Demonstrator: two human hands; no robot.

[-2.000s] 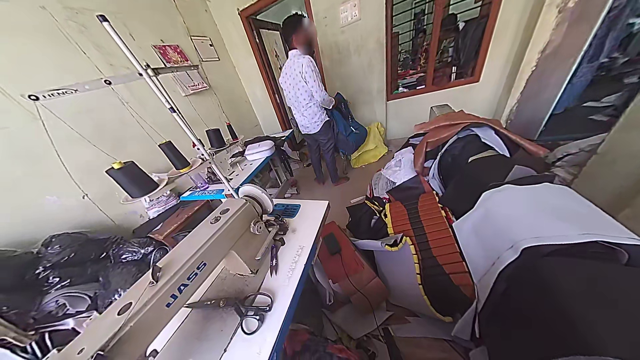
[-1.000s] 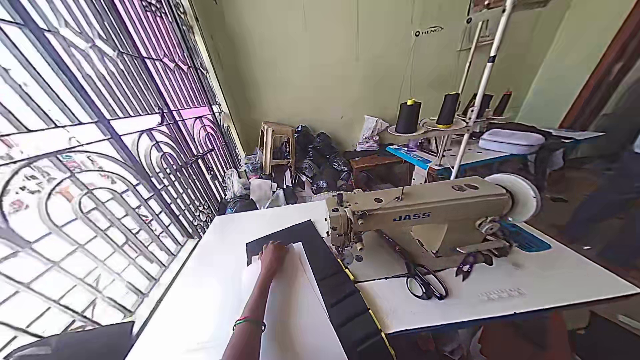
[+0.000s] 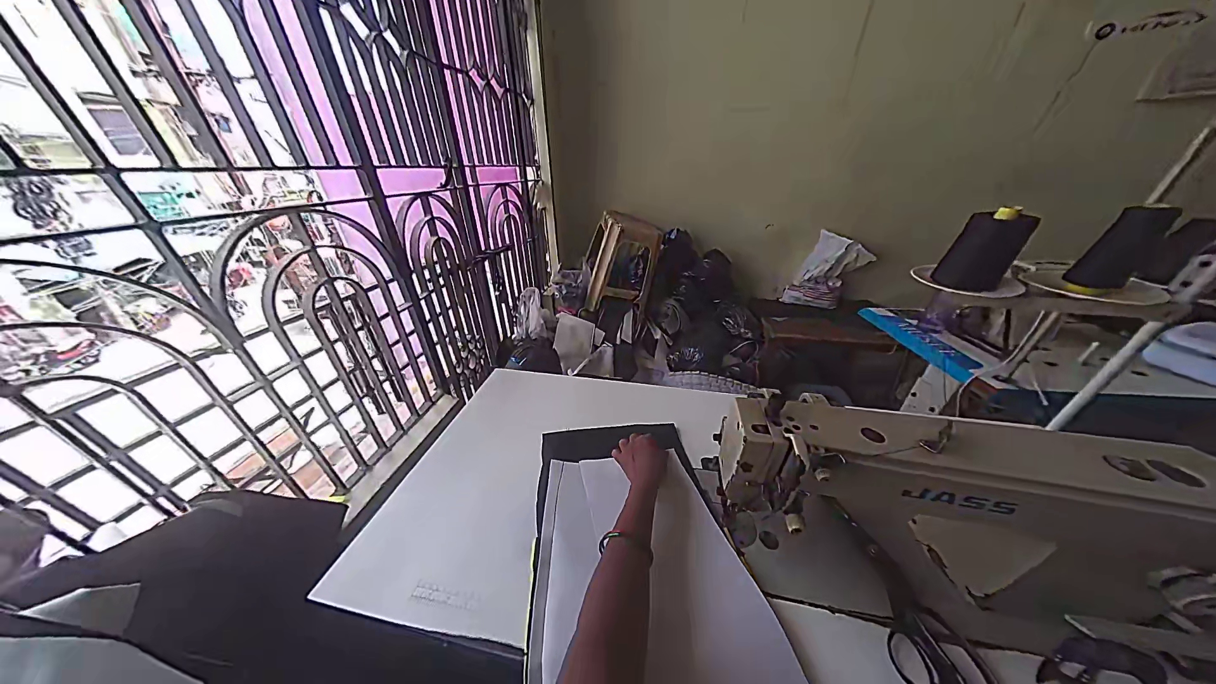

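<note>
My left hand rests with bent fingers at the top end of a white sheet, where it meets a black piece of material. Whether the fingers pinch an edge or only press down is not clear. The black piece shows around the sheet's top and sides. Both lie on a white sewing table, left of the needle end of a Jass sewing machine. Black-handled scissors lie beside the machine at lower right. My right hand is out of view.
Dark material lies at the table's left, below a metal window grille. Behind the table are a wooden stool, black plastic bags and papers. Black thread cones stand at the right, over another table.
The view has swung far left from the room with another person, then closer to the table. My left hand, out of sight two seconds ago, appears on the black piece and white sheet.
</note>
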